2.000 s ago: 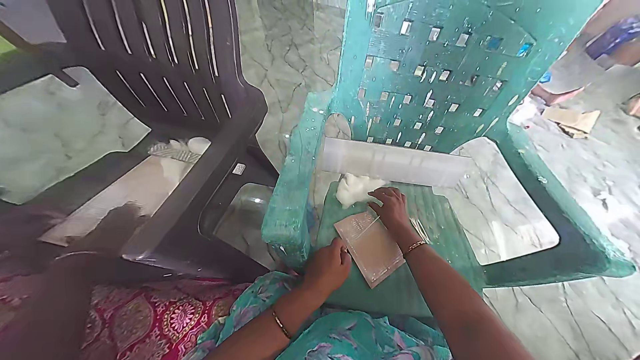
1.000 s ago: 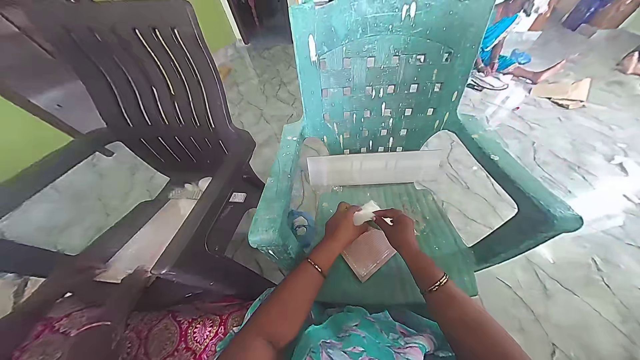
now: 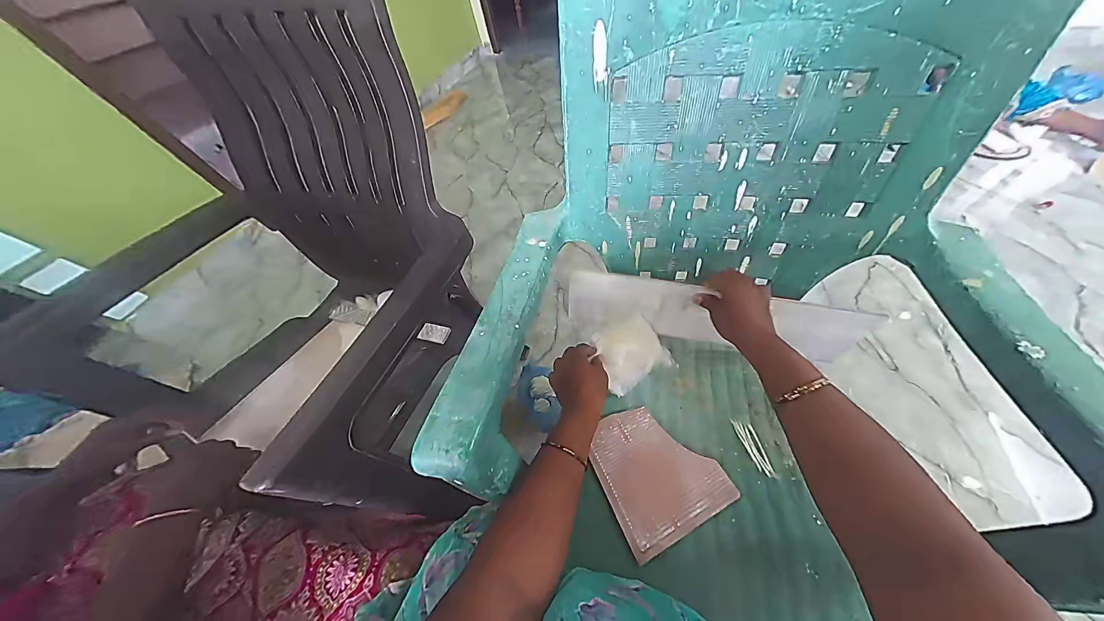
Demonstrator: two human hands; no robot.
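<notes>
My left hand (image 3: 580, 378) pinches the edge of a clear plastic bag of white, fluffy material (image 3: 631, 352) at the left of the green plastic chair's seat (image 3: 716, 552). With its fingertips, my right hand (image 3: 737, 309) holds the upper edge of a translucent white sheet (image 3: 638, 297) at the back of the seat. Nearer me lies a flat brownish piece (image 3: 660, 483), ribbed and glossy, with one curved cut edge. A few thin white sticks (image 3: 755, 448) lie to its right.
On the left stands a dark brown plastic chair (image 3: 319, 129), a pale board (image 3: 276, 392) across it. Another person's hands (image 3: 185, 461) hold a small pale piece there. The green chair's left armrest (image 3: 483, 379) rises beside my left arm. A blue item (image 3: 539, 397) shows beyond that armrest.
My hands, together over the brownish piece one second ago, are now apart. The right has moved to the sheet at the back, the left to the bag. The brownish piece lies free of my hands.
</notes>
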